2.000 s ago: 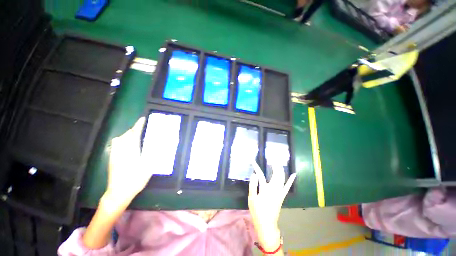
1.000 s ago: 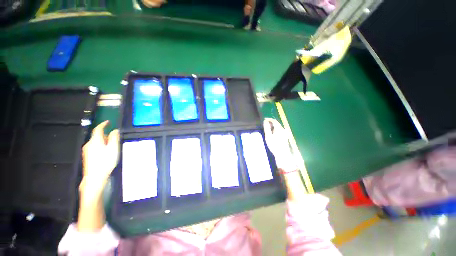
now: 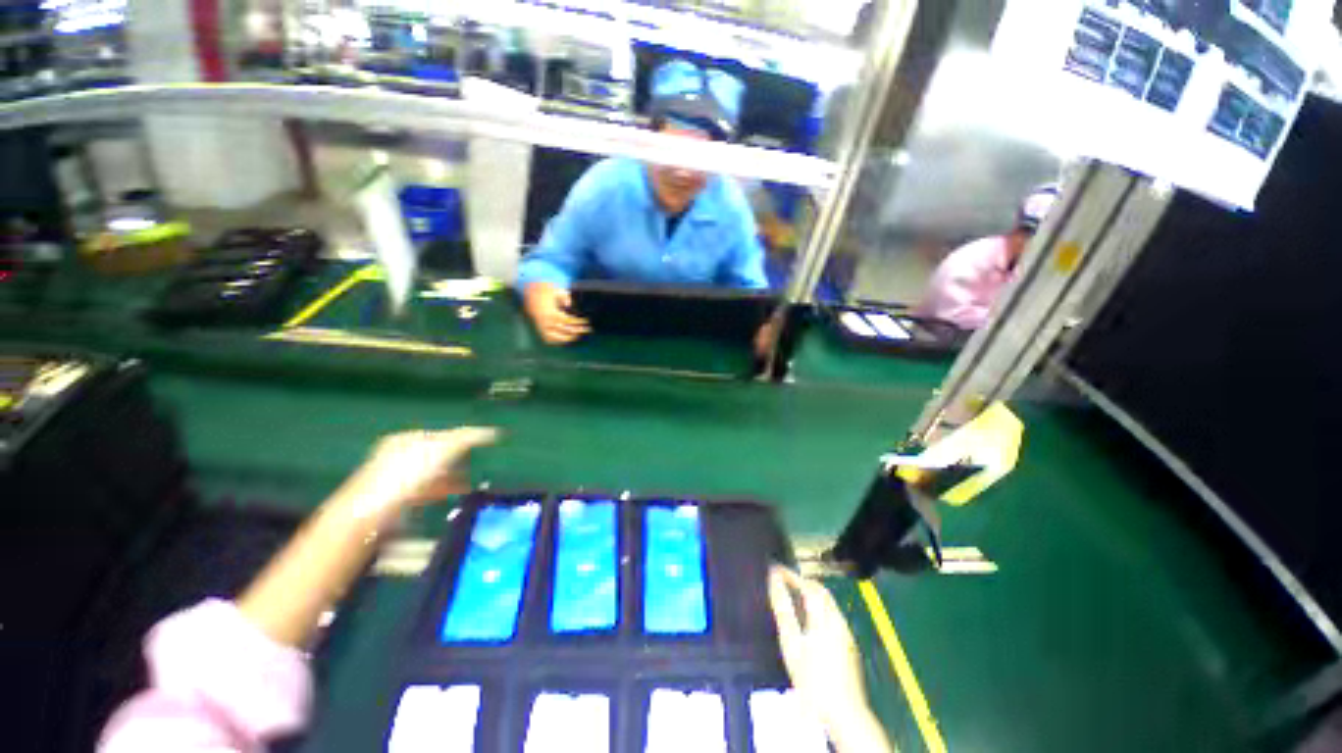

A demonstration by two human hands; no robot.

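The black eight-pocket phone tray (image 3: 515, 669) lies on the green mat in front of me, its near edge cut off by the frame. Three blue-lit smartphones (image 3: 586, 566) lie in the far row; the far right pocket is bare. White-lit smartphones (image 3: 568, 724) lie in the near row, partly cut off. My left hand (image 3: 417, 468) is above the tray's far left corner, fingers stretched to the right, holding nothing visible. My right hand (image 3: 814, 640) is at the tray's right edge; whether it grips the edge is unclear.
A tray stack (image 3: 96, 456) stands at left. A black stand (image 3: 890, 522) with yellow-and-white paper is right of the tray, near yellow tape (image 3: 901, 669). Across the bench, a person in blue (image 3: 655, 228) holds a black tray (image 3: 670, 327). A metal post (image 3: 1030, 294) and instruction sheet (image 3: 1163, 88) are at upper right.
The view has tipped up, showing the people opposite. My left hand has moved from the tray's left side to its far left corner. My right hand stays at the right edge.
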